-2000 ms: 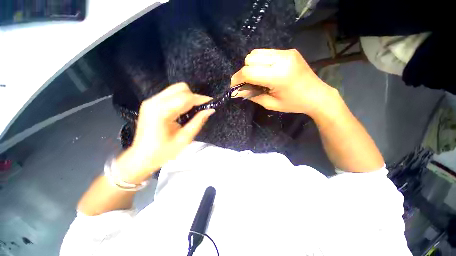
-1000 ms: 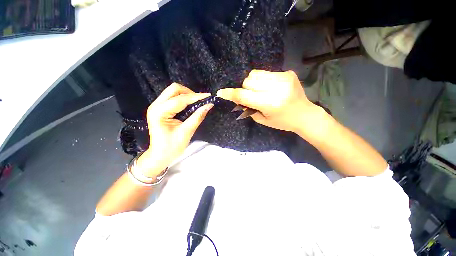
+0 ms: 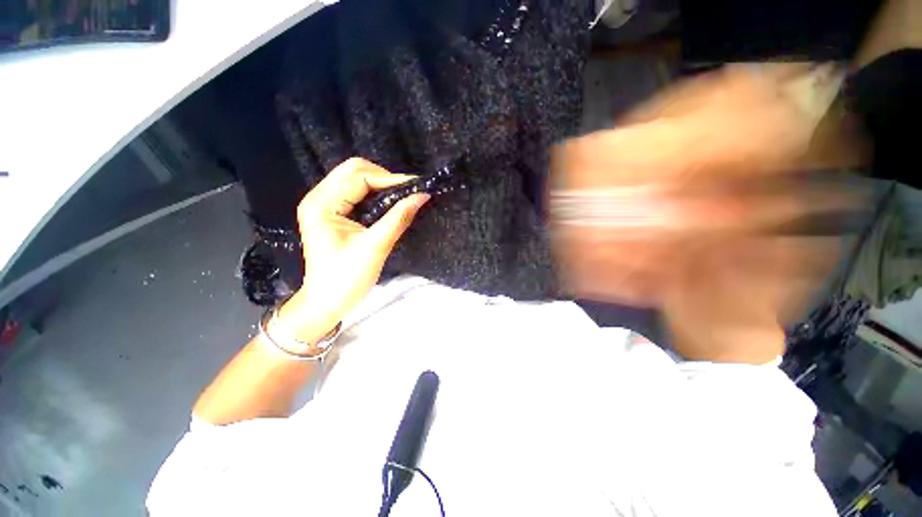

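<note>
A dark nubby garment (image 3: 475,237) lies over the lap and up against the table edge. My left hand (image 3: 349,222) pinches the shiny black trim (image 3: 437,183) between thumb and fingers at the garment's middle. My right hand (image 3: 698,212) is a large motion blur to the right of the garment, away from the trim. Whether it holds a needle or snips cannot be made out. No thread can be seen. More glinting trim shows at the garment's top (image 3: 511,25) and left edge, with a glossy black tangle (image 3: 261,275) hanging there.
A white table (image 3: 61,131) with a dark rectangular device (image 3: 86,20) is at the upper left. A black microphone-like object (image 3: 412,419) with a thin cable lies on the white-clothed chest. Black and pale cloths are at the upper right. Grey floor shows at left.
My right hand has moved from the trim by my left fingertips out to the right and is now blurred. The blades seen beneath it earlier are no longer distinct. My left hand still pinches the trim.
</note>
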